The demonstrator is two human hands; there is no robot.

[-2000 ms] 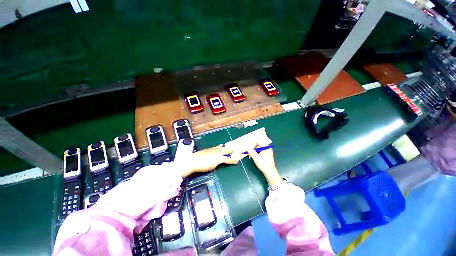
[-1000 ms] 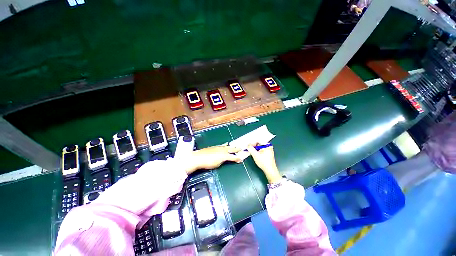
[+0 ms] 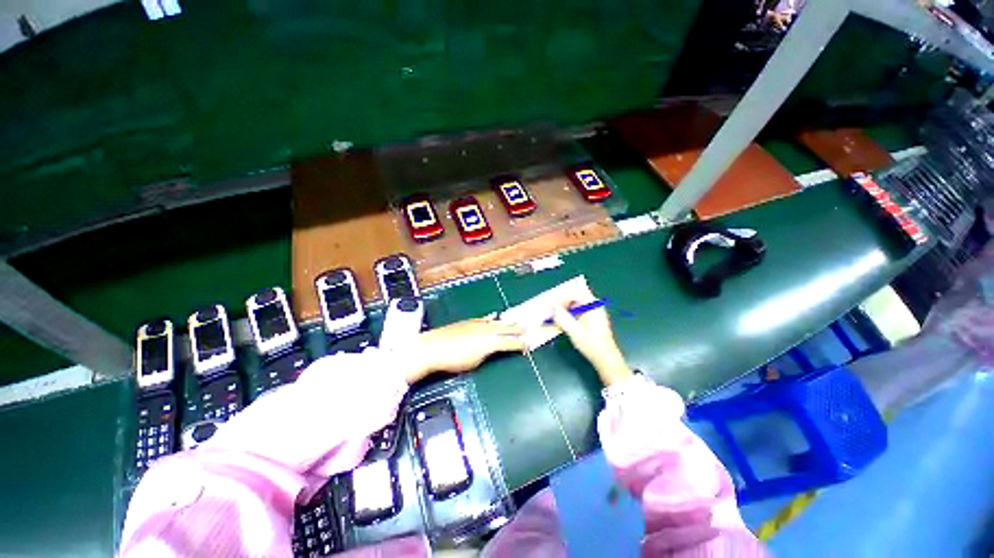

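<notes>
My left hand lies flat on the lower left part of a white paper slip on the green bench. Its fingers hold the slip down. My right hand is on the slip's right side and holds a blue pen, its tip hidden by the fingers. Several open flip phones stand in a row in a clear blister tray to the left, partly covered by my left sleeve. A closed phone lies in the tray's right pocket.
Several red flip phones lie on a clear sheet over the brown board. A black curved object is on the bench at right. A grey post rises behind it. A blue stool and a person's sleeve are at right.
My right hand with the pen has moved slightly right and up over the slip. The slip's raised right corner now looks flatter. My left hand has hardly moved.
</notes>
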